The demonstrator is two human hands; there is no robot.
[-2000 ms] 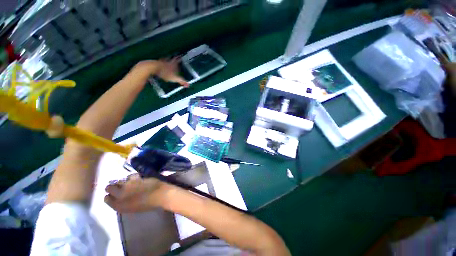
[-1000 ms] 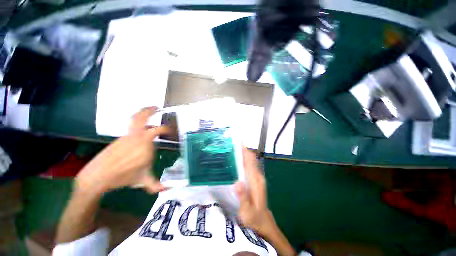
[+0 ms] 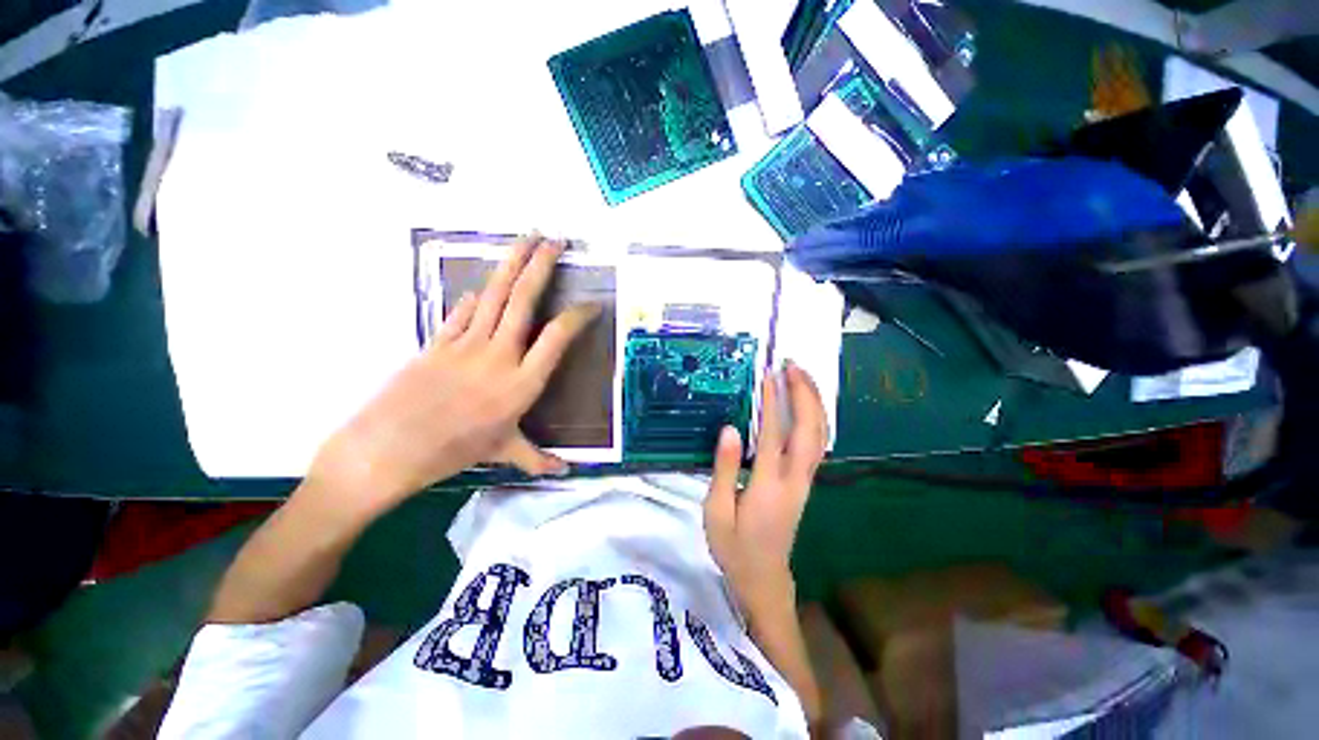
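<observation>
A white two-window panel frame lies flat on the brown-grey mat, close to the bench's front edge. A green circuit board sits in its right part, with a pale strip at the board's top edge. Brown-grey mat shows through the left window. My left hand spans the left window, fingertips at the frame's back rim and thumb at its front rim. My right hand holds the frame's right edge, thumb beside the board's lower right corner.
A blue electric screwdriver hangs at right, close to the camera. A dark screw pile lies on the white sheet. A loose board and a board stack lie at the back. A clear plastic bag lies at left.
The frame with its board has gone from tilted near my body to flat on the mat. Both hands have moved onto it. The screwdriver now hangs further right.
</observation>
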